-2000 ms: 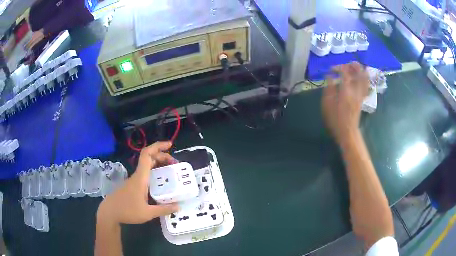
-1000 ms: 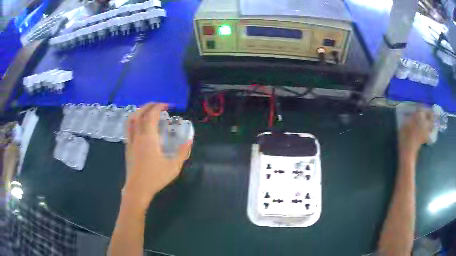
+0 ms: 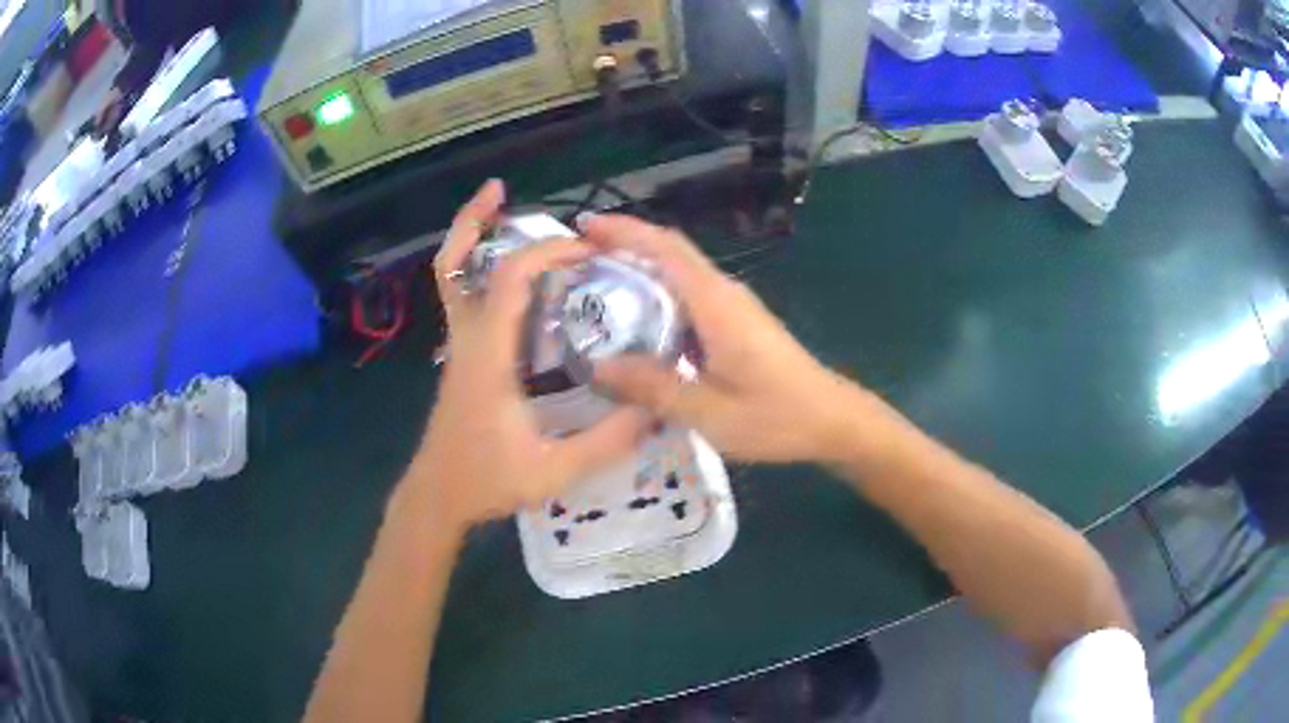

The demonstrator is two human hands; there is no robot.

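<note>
My left hand (image 3: 488, 381) and my right hand (image 3: 749, 367) are close together over the white power strip (image 3: 629, 544). A white plug adapter (image 3: 608, 318), pins up, is in my right hand's fingers, with my left hand against its other side. A second adapter (image 3: 526, 233) shows behind it, within my left hand's fingers. Both adapters are blurred and partly covered by fingers. The hands hide the strip's far part; its near outlets show.
The tester (image 3: 467, 78) stands behind on a dark shelf, green lamp lit. A red lead (image 3: 379, 318) lies below it. Adapter rows stand at left (image 3: 163, 438) and on the blue mat (image 3: 134, 184). Loose adapters (image 3: 1021, 148) lie at right near a metal post (image 3: 834, 85).
My left hand has moved from the left adapter row to above the strip with an adapter. My right hand has come in from the right with another. The camera view has shifted.
</note>
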